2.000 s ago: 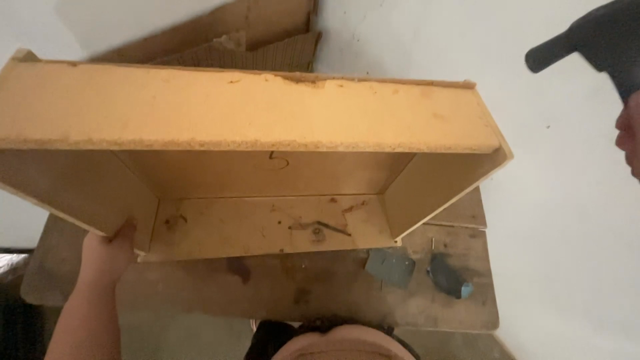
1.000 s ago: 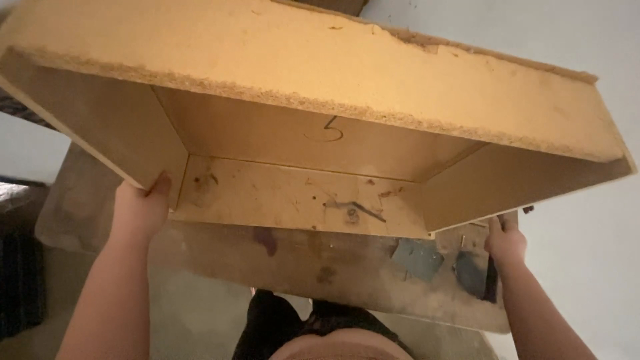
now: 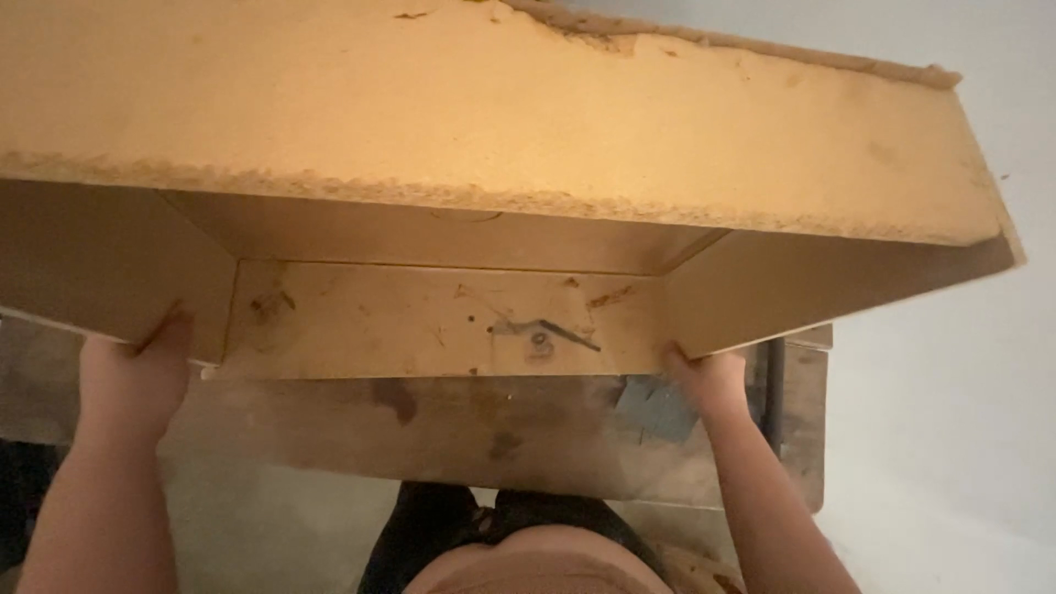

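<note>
A large open wooden drawer-like box (image 3: 528,124) with rough, chipped board edges fills the upper part of the head view, tilted so that its inside faces me. My left hand (image 3: 144,371) grips the lower edge of its left side panel, thumb inside. On the right, my right hand (image 3: 709,371) holds the lower edge of the right side panel near the corner. Stains, small holes and a thin dark mark or strip (image 3: 569,336) show on the inner lower panel. The fingers beneath the box are hidden.
Beneath the box stands a worn wooden table (image 3: 462,437). A grey-blue flat piece (image 3: 657,408) lies on it, and a dark rod-like thing (image 3: 773,396) is beside my right forearm. A pale wall (image 3: 940,396) is at the right.
My right hand, earlier at the upper right near a dark tool, has come down onto the box's right side. The box now looms larger in view. My left hand has kept its hold.
</note>
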